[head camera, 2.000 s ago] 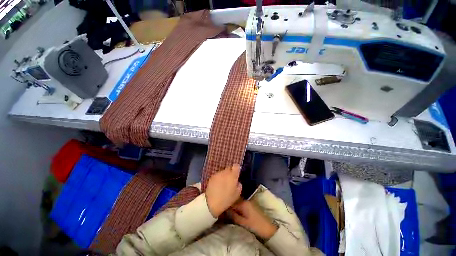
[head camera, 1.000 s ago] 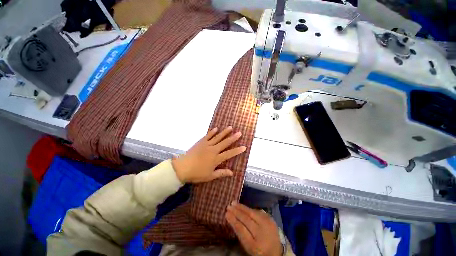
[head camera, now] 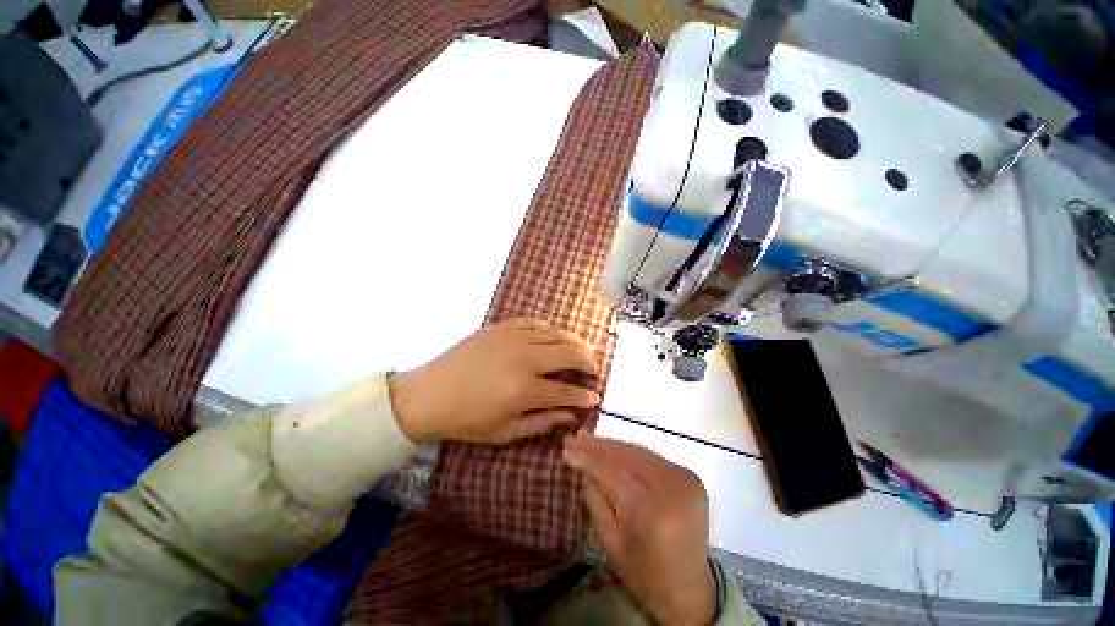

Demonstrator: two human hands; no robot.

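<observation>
A reddish-brown checked fabric piece (head camera: 556,232) runs from the white tabletop's back, past the lit needle area, over the front edge towards my lap. My left hand (head camera: 495,382) lies on it just in front of the sewing machine's (head camera: 844,184) needle, fingers together and bent. My right hand (head camera: 648,514) is at the strip's right edge near the table front, fingertips on the cloth; its thumb and finger seem to pinch the edge. The needle tip and presser foot are mostly hidden by the machine head's front parts.
A bundle of checked panels (head camera: 220,232) lies left of the work. A smartphone (head camera: 797,428) and pink-and-blue snips (head camera: 905,481) lie right of the needle. A grey second machine (head camera: 43,128) stands far left. Blue plastic (head camera: 61,489) and a red item (head camera: 22,382) are below the table.
The view has moved closer to the machine. From beside my lap, both hands have come up to the strip; my left hand has since moved nearer the needle and its spread fingers have drawn together.
</observation>
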